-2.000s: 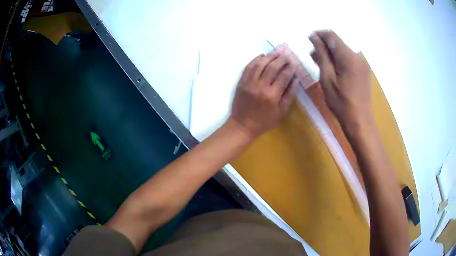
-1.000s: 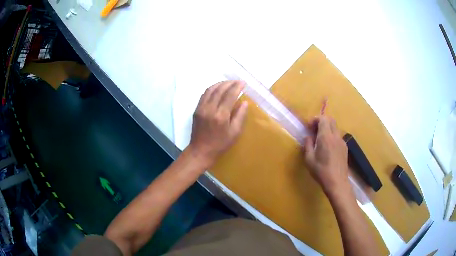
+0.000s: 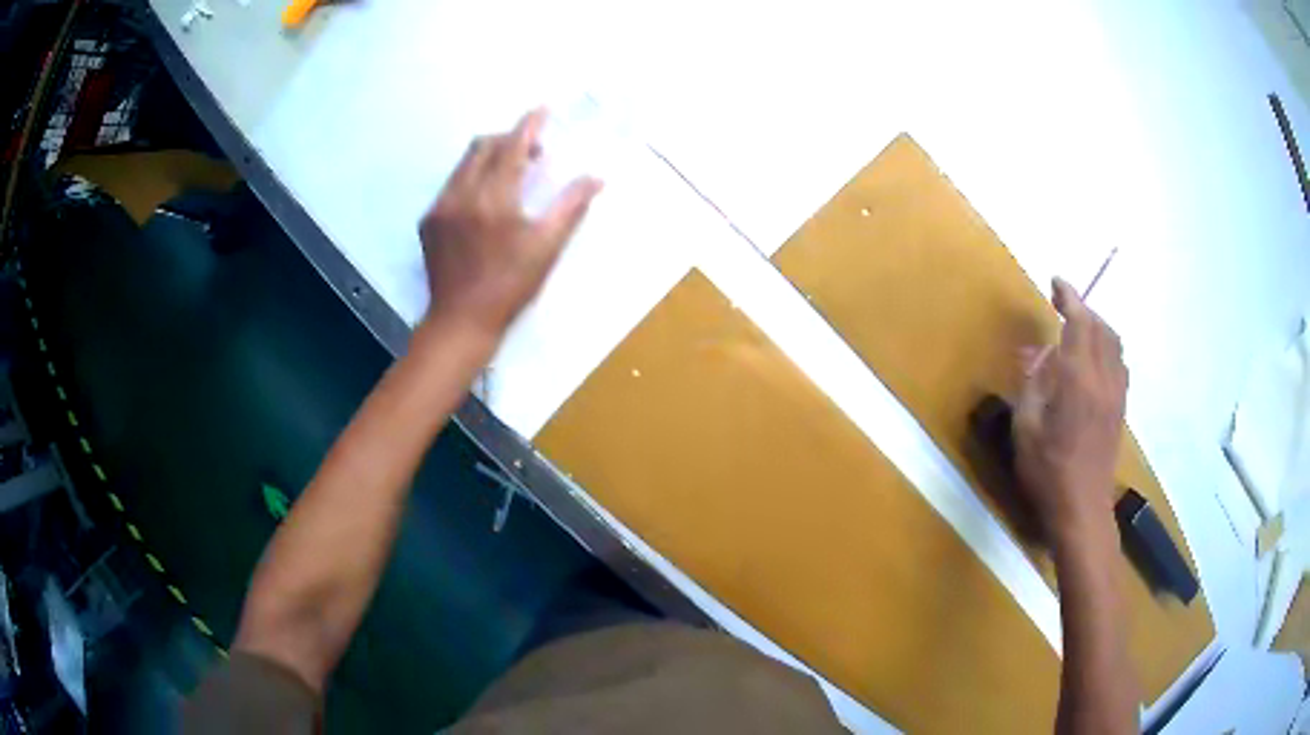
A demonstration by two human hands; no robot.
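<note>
Two long tan card patterns lie side by side, the near one [image 3: 805,503] and the far one [image 3: 898,273], with a white gap between them. My left hand [image 3: 496,237] is over the white surface beyond the near card, thumb and fingers apart; a faint pinkish patch shows between them, too washed out to tell whether it is the clear ruler. My right hand [image 3: 1070,409] holds a thin marking pen [image 3: 1101,273], over the far card's outer edge. A black weight [image 3: 994,438] is partly hidden by this hand. Another black weight [image 3: 1157,547] lies on the far card.
The table's grey metal edge [image 3: 358,292] runs diagonally on the left. An orange tool [image 3: 299,12] lies at the top left. A dark stick [image 3: 1289,144], white cloth [image 3: 1271,431] and card pieces lie at the right. A thin dark line runs from the cards' gap.
My left hand has moved up-left off the near card. The clear ruler no longer lies across the cards. My right hand has moved right, to the black weight, still with the pen.
</note>
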